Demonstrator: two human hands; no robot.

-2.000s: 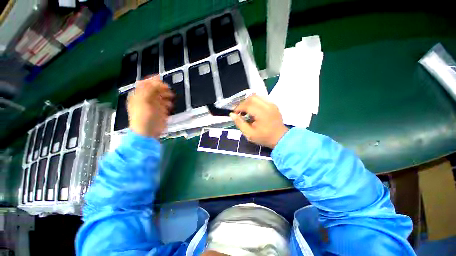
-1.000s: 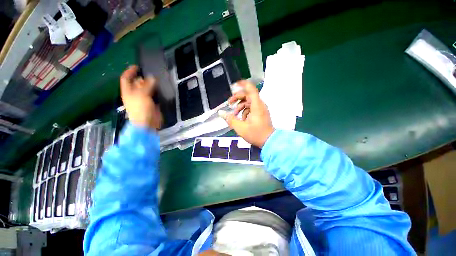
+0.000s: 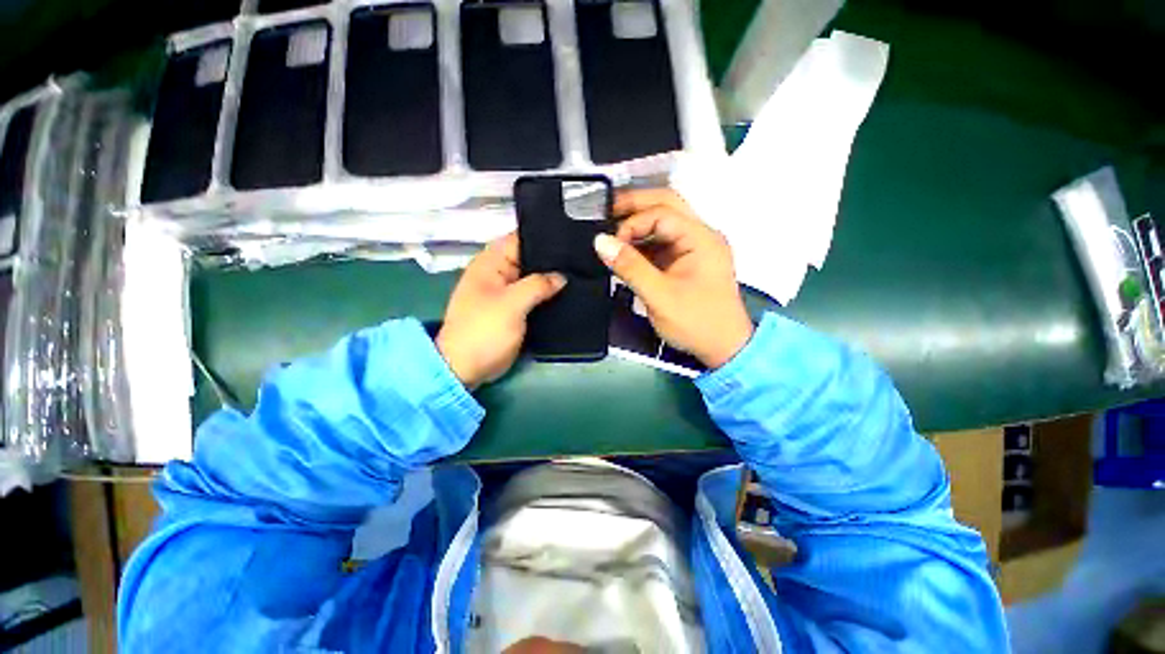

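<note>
A black phone case is upright between my hands in front of me, its camera cutout at the top right. My left hand grips its left edge, with the thumb on the inner face. My right hand is at its right edge, the thumb pressing inside below the cutout; a yellowish-white band covers the thumb tip. Whether a lining piece lies inside is hard to tell, black on black. The liner strip with black pieces lies partly hidden behind the case and right hand.
A blister tray of black cases lies ahead. Stacked trays stand at far left. White spent liners lie right of the tray. A clear plastic bag is at the right bench edge. An open carton is below right.
The left hand has brought a case from the tray area to in front of me. The right hand has come to the case. The view has shifted closer to the tray.
</note>
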